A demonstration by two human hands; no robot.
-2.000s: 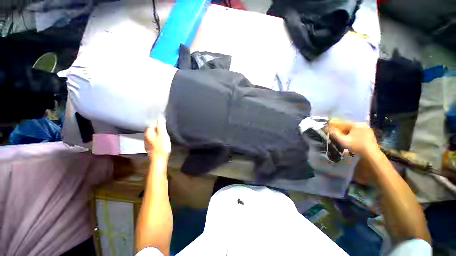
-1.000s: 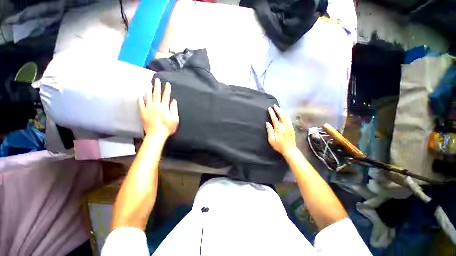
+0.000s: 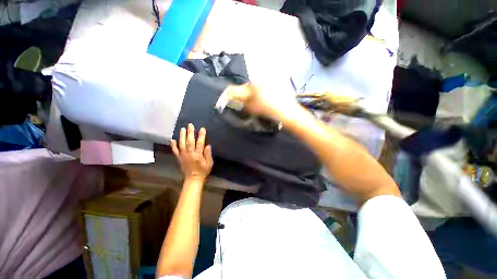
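A dark grey garment (image 3: 199, 111) lies over the white padded board (image 3: 120, 101), its crumpled lined end at the far side. My left hand (image 3: 193, 155) rests flat on the garment's near left edge, fingers spread, holding nothing. My right hand (image 3: 242, 98) is closed on the steam iron (image 3: 222, 102) above the garment's upper middle. The iron is blurred and partly hidden by my hand; I cannot tell whether it touches the cloth. The hose (image 3: 395, 126) runs off right behind my forearm.
A long blue box (image 3: 182, 30) lies at the far side of the table. A black garment pile (image 3: 335, 27) sits at the far right. A pink-and-white card (image 3: 114, 152) is below the board. Pink cloth (image 3: 43, 212) and a cardboard box (image 3: 114, 218) are at lower left.
My right hand has left the cloth, taken the iron from its place at the right and brought it over the garment. My left hand has moved to the garment's near edge.
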